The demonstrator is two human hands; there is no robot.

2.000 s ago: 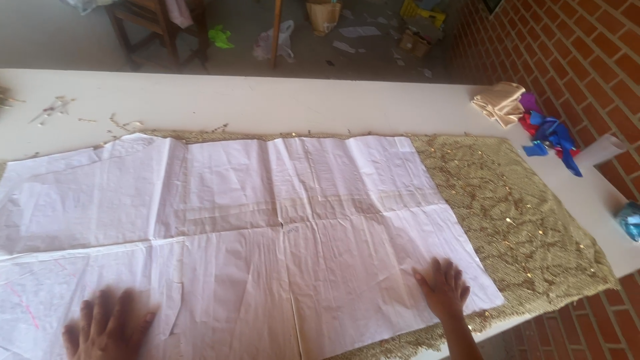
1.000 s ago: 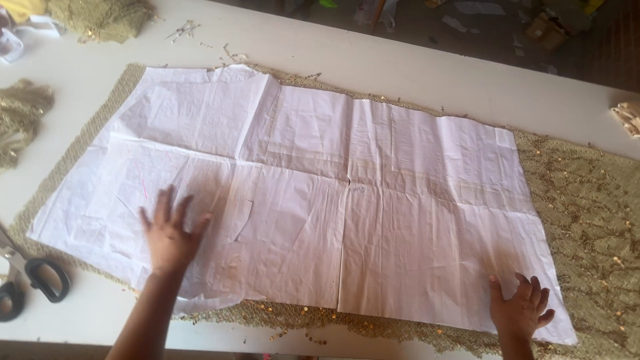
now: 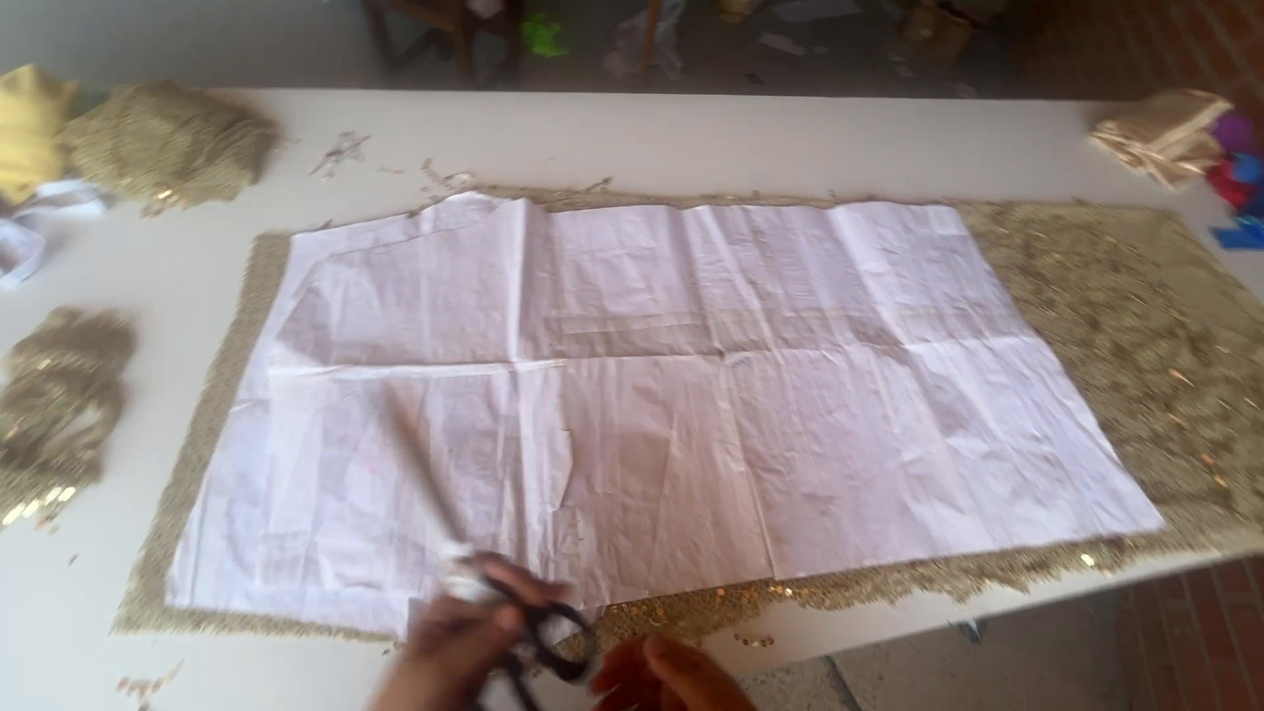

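Observation:
My left hand [image 3: 469, 622] grips a pair of scissors [image 3: 430, 484] near the pivot, blades pointing up and away over the paper, black handles toward me. Beside the handle loops, my right hand [image 3: 671, 676] is partly cut off by the lower frame edge; its fingers look curled, and whether it touches a loop is unclear. A creased white paper pattern [image 3: 632, 444], pieced from several sheets, lies flat on gold sequined fabric [image 3: 1136, 365], which shows around its edges and extends to the right.
On the white table [image 3: 691, 148] are a gold fabric bundle [image 3: 173, 138], a sequined scrap [image 3: 64, 395], yellow cloth [image 3: 30, 128] and loose trimmings at the left. Folded satin [image 3: 1160, 138] and blue cloth [image 3: 1239, 237] lie at the far right. A brick wall [image 3: 1126, 49] stands beyond.
Both hands have left the paper, where they rested spread apart, and are now close together at the near edge. The scissors, earlier on the table at the left, are now in my left hand.

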